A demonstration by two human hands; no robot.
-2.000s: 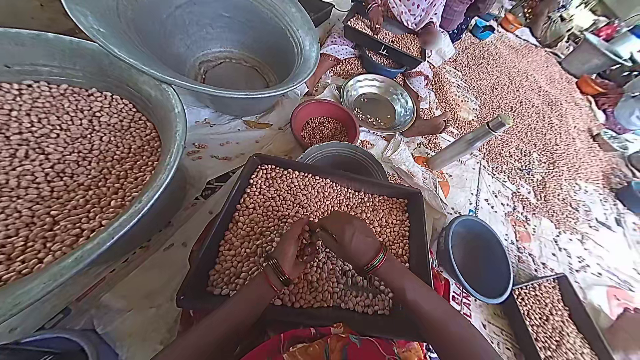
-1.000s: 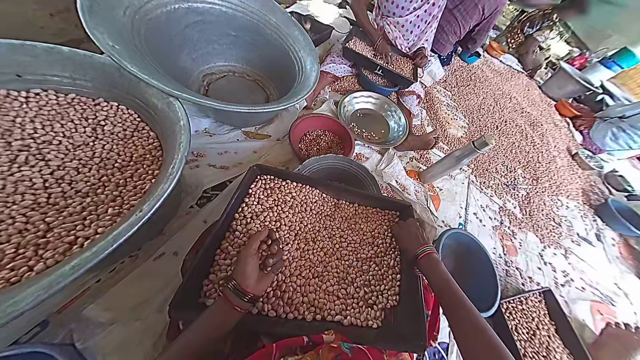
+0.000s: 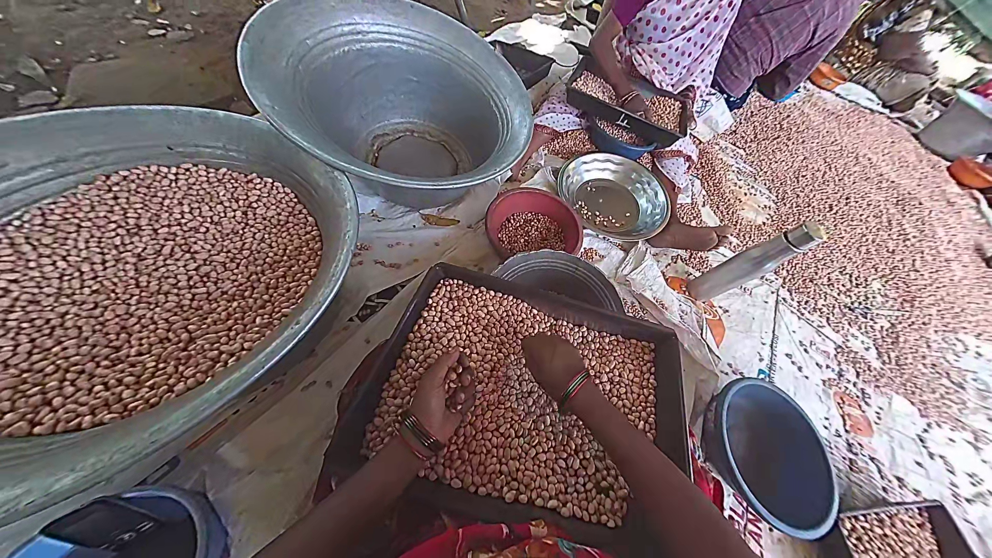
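Note:
A dark rectangular tray (image 3: 673, 387) full of shelled nuts or seeds (image 3: 535, 465) rests across my lap. Over its left part, my left hand (image 3: 443, 395) is turned palm up with curled fingers, cupping a few of the nuts. My right hand (image 3: 552, 363) lies palm down on the nuts near the tray's middle, its fingertips hidden, so whether it holds any cannot be told. Bangles circle both wrists.
Left stands a large metal basin (image 3: 345, 256) of nuts, with another metal basin (image 3: 372, 85) behind. Beyond the tray are a red bowl (image 3: 535, 198), a steel bowl (image 3: 614, 194) and a steel bottle (image 3: 756, 260). A dark bucket (image 3: 771, 457) is at right. A person (image 3: 674, 39) sits ahead.
Two seconds ago my hands were together over the tray; now they are apart. Since one second ago, my right hand has moved from the tray's right edge in to its middle.

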